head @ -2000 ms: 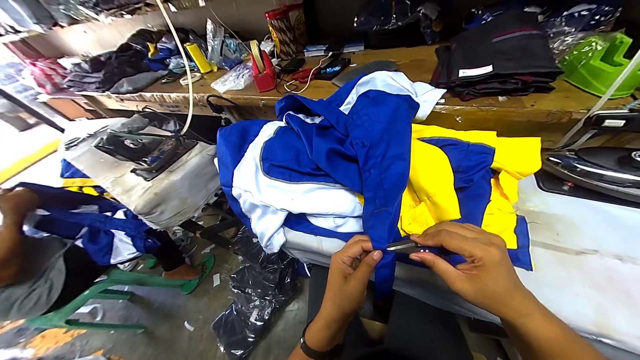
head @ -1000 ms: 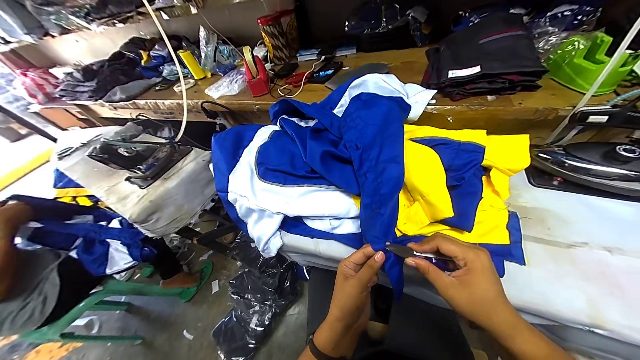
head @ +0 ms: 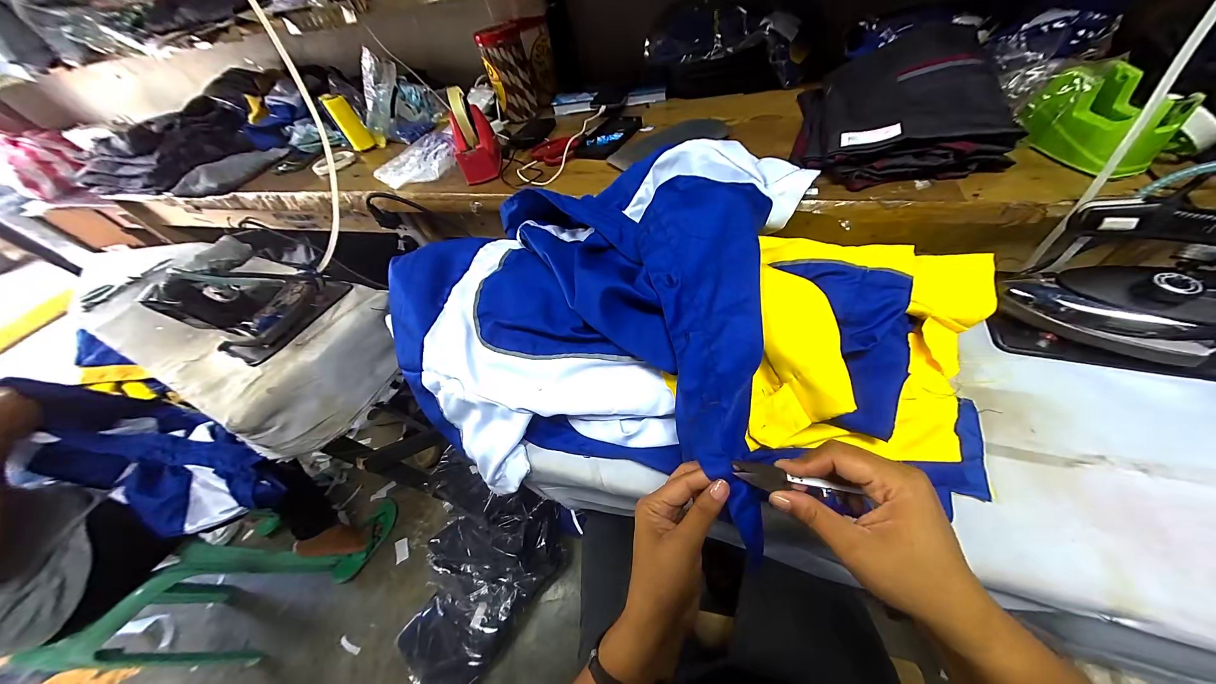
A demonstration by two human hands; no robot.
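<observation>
My left hand [head: 674, 532] pinches the lower edge of a blue and white garment [head: 579, 304], which hangs down over the padded board's front edge. My right hand [head: 874, 513] holds small thread snips [head: 760, 477], their pointed metal tips at the blue cloth close beside my left fingertips. Whether the blades touch a thread cannot be told. A yellow and blue garment [head: 807, 380] lies under and to the right of the blue and white one.
An iron [head: 1111, 309] rests at the right, another iron [head: 252, 294] on a padded board at the left. Behind stands a wooden bench [head: 750, 123] with folded dark clothes [head: 912, 104] and a red tape dispenser [head: 475, 147]. A person in a green chair [head: 190, 570] handles cloth at the left; plastic-wrapped bundles [head: 484, 570] lie on the floor.
Both hands stay close together at the blue cloth's lower edge; the snips remain in my right hand. Nothing has plainly been let go or taken up.
</observation>
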